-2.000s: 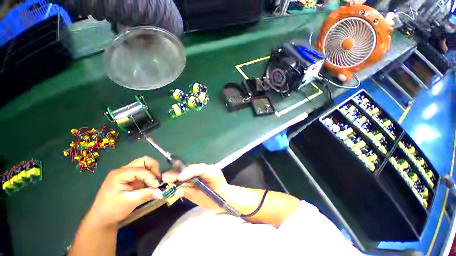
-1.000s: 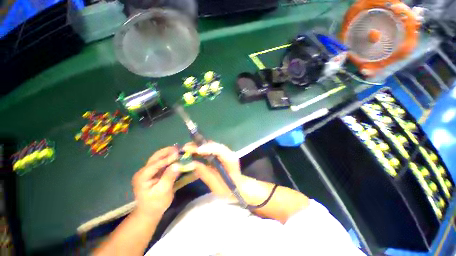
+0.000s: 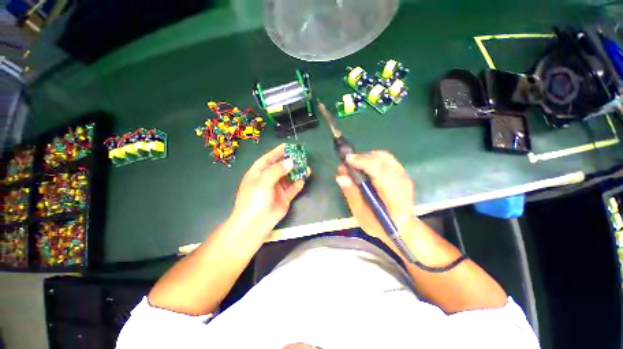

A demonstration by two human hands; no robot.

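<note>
My left hand [image 3: 263, 187] holds a green circuit board [image 3: 296, 162] by its edges, solder side up. My right hand [image 3: 379, 184] holds the soldering iron [image 3: 369, 191] like a pen, its tip pointing up and away, to the right of the board and apart from it. The solder reel [image 3: 283, 94] stands just beyond the board. A thin strand of solder wire [image 3: 292, 123] runs from it down towards the board's top edge; whether they touch I cannot tell.
A loose pile of connector leads [image 3: 229, 131] lies left of the reel, finished boards [image 3: 137, 146] further left, then the lead tray [image 3: 65, 198]. Boards without red wires [image 3: 376, 88] lie right of the reel. Black open boxes [image 3: 459, 101] and a fan unit [image 3: 559, 83] stand at right. A clear hood [image 3: 330, 26] hangs above.
The view has swung left, bringing the lead tray in and the orange fan out. My hands have parted. The left hand holds the board flat near the reel; the iron is now apart from it.
</note>
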